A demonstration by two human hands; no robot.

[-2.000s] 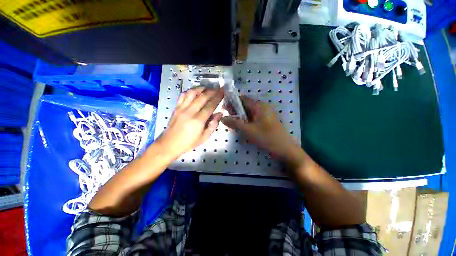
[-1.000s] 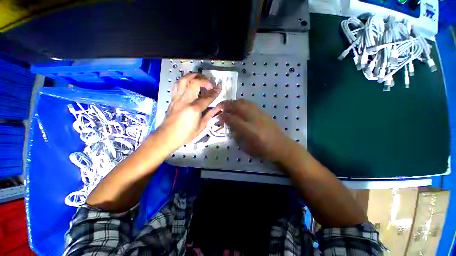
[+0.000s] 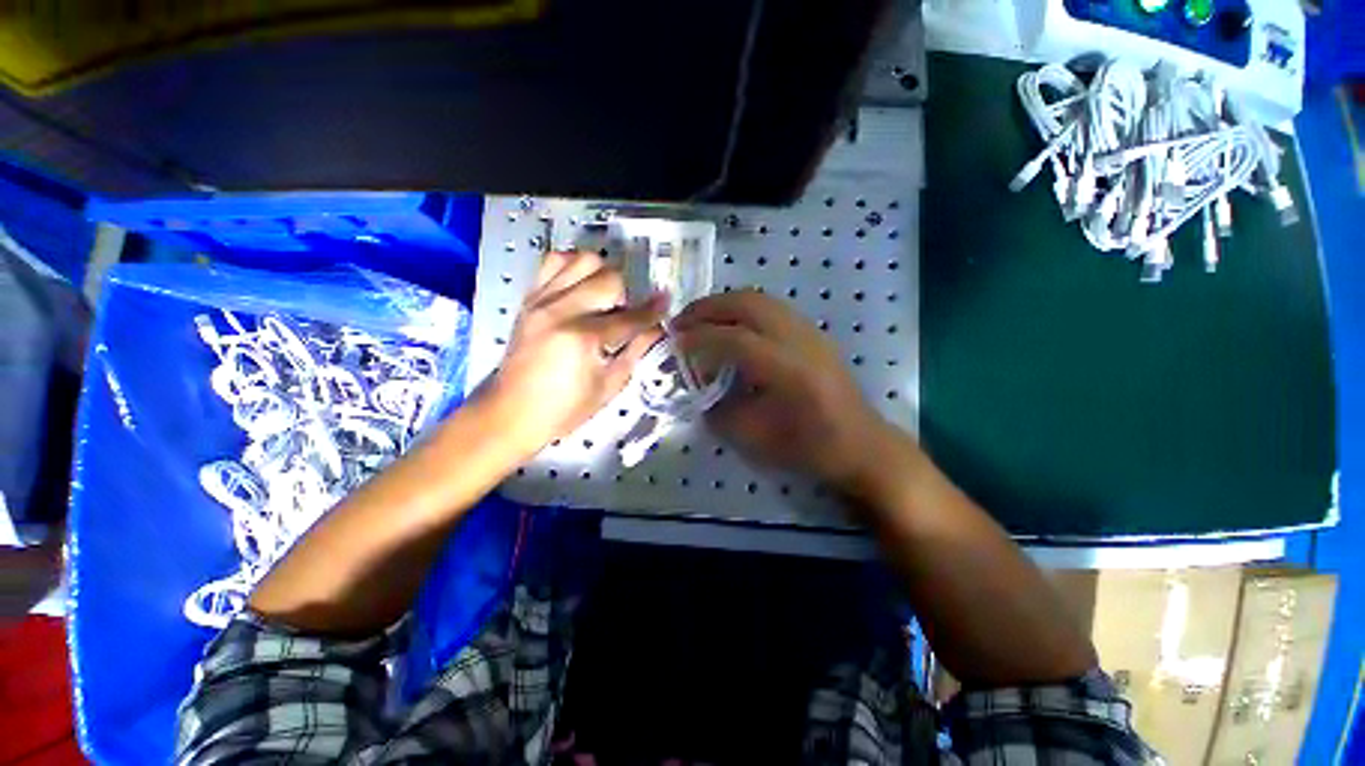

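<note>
A coiled white USB cable (image 3: 677, 386) is between my two hands over the perforated work plate (image 3: 808, 270). One cable end points down toward the front of the plate; the other end is at my fingertips, partly hidden. My left hand (image 3: 566, 347) pinches near the front edge of the pale positioning jig (image 3: 666, 255). My right hand (image 3: 771, 382) holds the coil from the right, its fingers curled. The jig is brightly lit near the top centre of the plate.
The black laser marking head (image 3: 449, 112) hangs over the plate's back left. A lined blue bin (image 3: 150, 449) with tangled white cables is at left, a smaller blue tray (image 3: 285, 225) behind it. The green mat (image 3: 1108, 389) at right bears coiled cables (image 3: 1153, 157). Cartons (image 3: 1168, 644) are lower right.
The jig was covered by my hands and is now exposed. The cable coil now shows more fully between my hands, in front of the jig. The view has shifted slightly.
</note>
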